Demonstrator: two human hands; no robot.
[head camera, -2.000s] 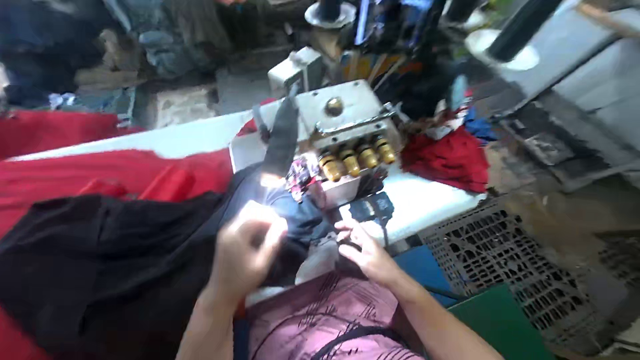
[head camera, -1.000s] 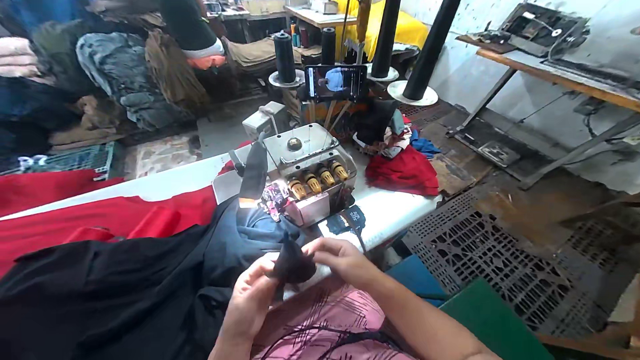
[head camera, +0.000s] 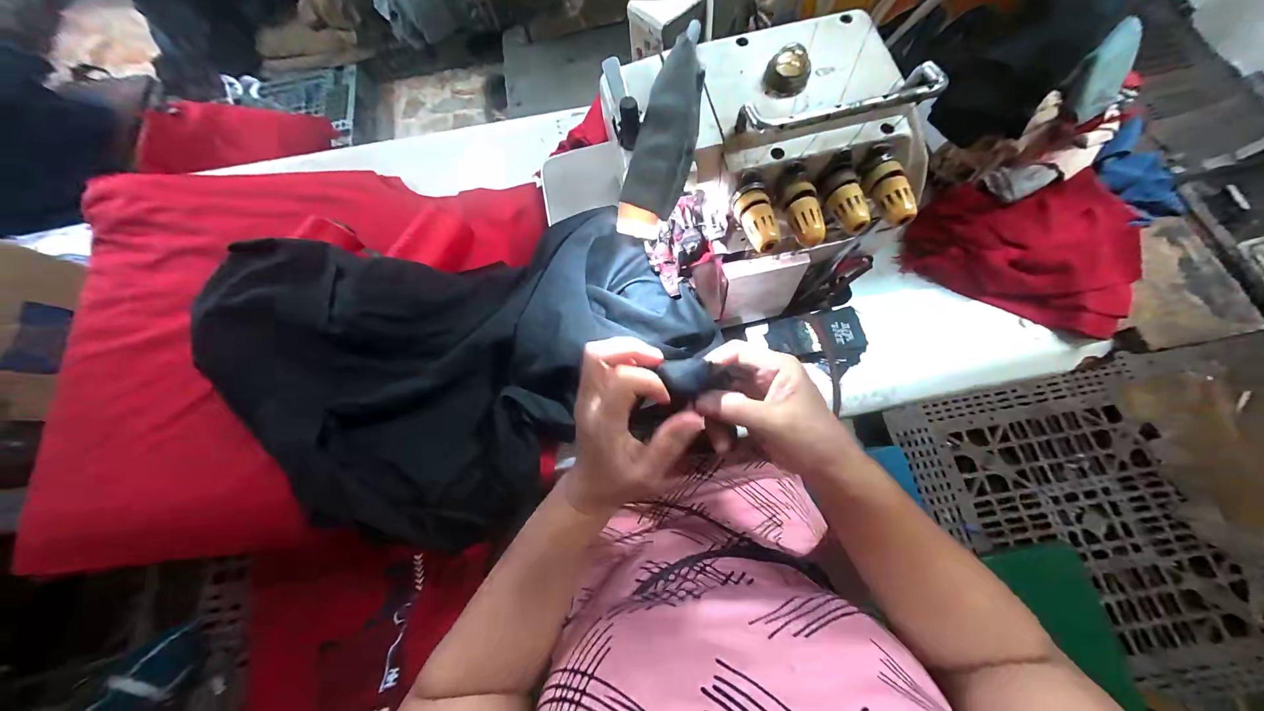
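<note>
Both of my hands meet in front of my body at the near edge of the sewing table. My left hand (head camera: 627, 425) and my right hand (head camera: 775, 405) pinch a small bunched piece of black fabric (head camera: 683, 377) between thumbs and fingers. A black garment (head camera: 415, 385) lies to the left of them, its dark blue-grey part reaching up to the overlock sewing machine (head camera: 790, 109). Whether the bunched piece belongs to this garment cannot be told. Yellow tension dials (head camera: 800, 205) line the machine's front. A dark strip of fabric (head camera: 667, 123) stands at its left side.
Red fabric (head camera: 178, 415) covers the table's left part, under the black garment. More red cloth (head camera: 1032, 252) is heaped right of the machine. A small black object with writing (head camera: 834, 334) lies on the white tabletop (head camera: 948, 346). A plastic crate (head camera: 1066, 484) stands at the right.
Two seconds ago my hands were apart; one second ago they were together on the dark fabric, and they still hold it. The view has swung down and to the left since one second ago.
</note>
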